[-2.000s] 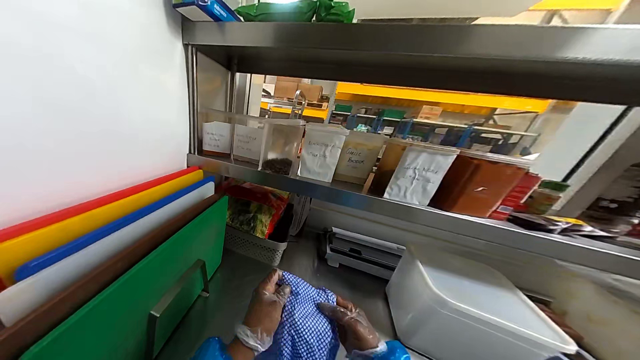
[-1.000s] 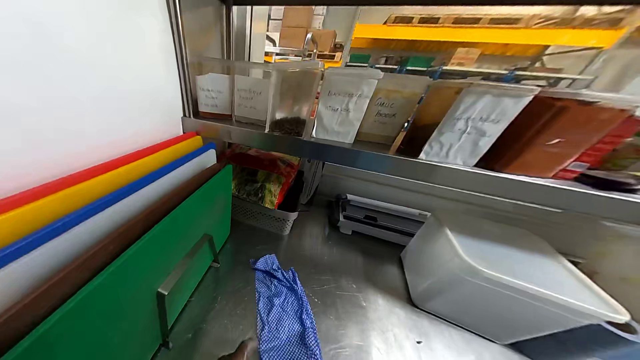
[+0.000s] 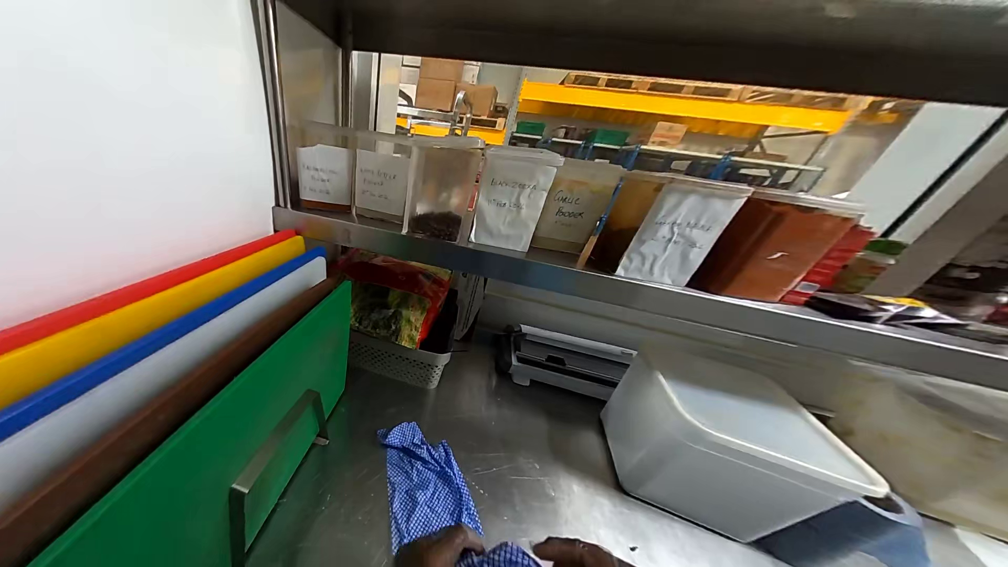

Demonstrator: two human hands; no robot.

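A blue-and-white checked cloth [image 3: 429, 488] lies partly spread on the stainless steel worktop [image 3: 535, 472], its near end bunched at the bottom edge of the view. My left hand [image 3: 441, 546] grips that bunched end, fingers closed on the fabric. Just to the right, my right hand [image 3: 579, 553] touches or nearly touches the same bunched part; most of it is cut off by the frame, so its hold cannot be made out.
Coloured cutting boards [image 3: 197, 441] stand in a metal rack at left. Behind are a plastic basket [image 3: 402, 362] with bags and a grey appliance [image 3: 567, 358]. A lidded white container [image 3: 732, 449] sits right. Spice containers [image 3: 512, 197] line the steel shelf [image 3: 551, 276] above.
Two seconds ago both hands held the cloth up in view. One second ago it lay on the worktop with only a bit of a hand showing; now both hands are at its near end.
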